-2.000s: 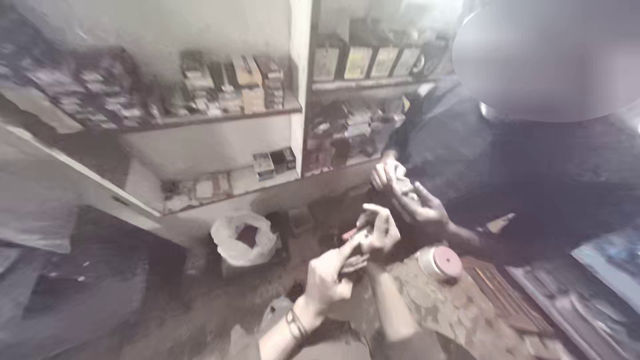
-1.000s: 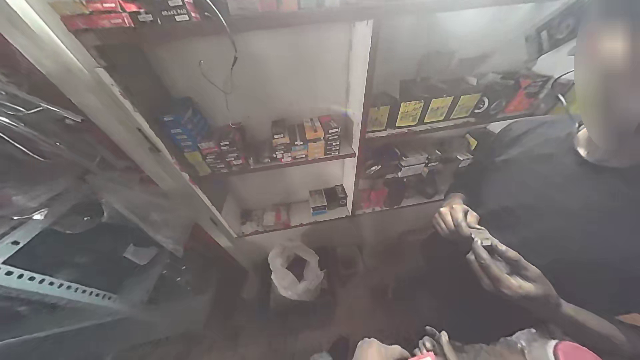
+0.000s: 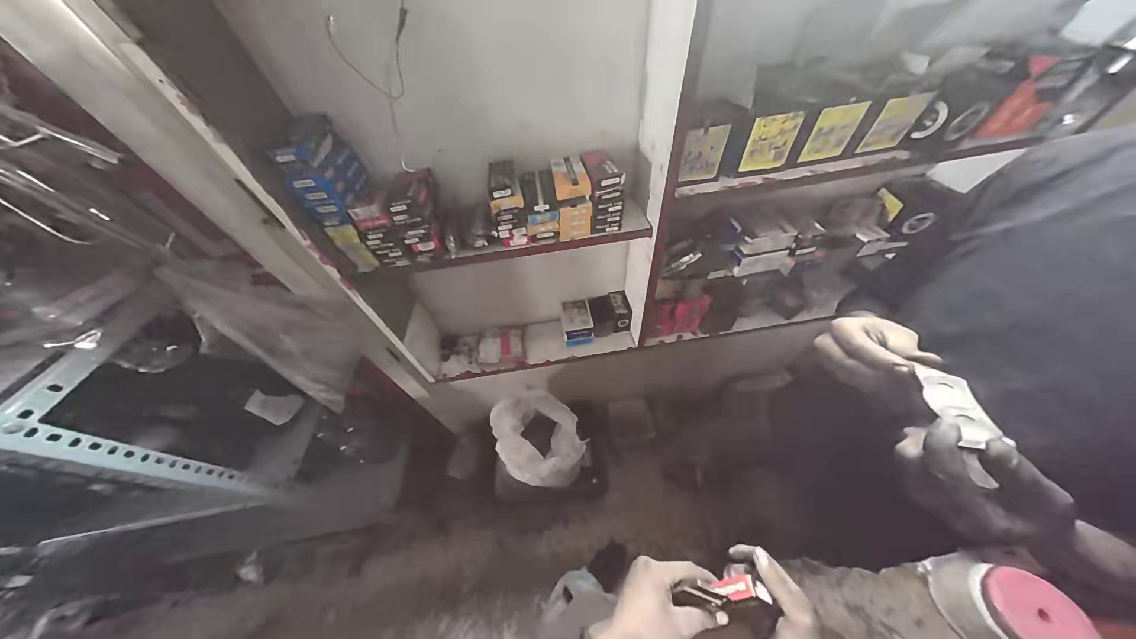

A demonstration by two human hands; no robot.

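At the bottom centre, my left hand grips a small dark object, perhaps metal, between thumb and fingers. A small red and white box lies against it, held by my right hand, whose fingers curl round its right side. Both hands are close together and partly cut off by the lower edge. To the right, another person's hands hold a pale, flat piece; what it is made of cannot be told.
A tub with a pink lid stands at the lower right. Beyond are shelves with small boxes, a bin lined with a white bag on the floor, and a perforated metal rack at left.
The view has shifted strongly, so my hands now sit at the lower edge. The red and white box shows clearly between them. The other person still holds a small pale piece.
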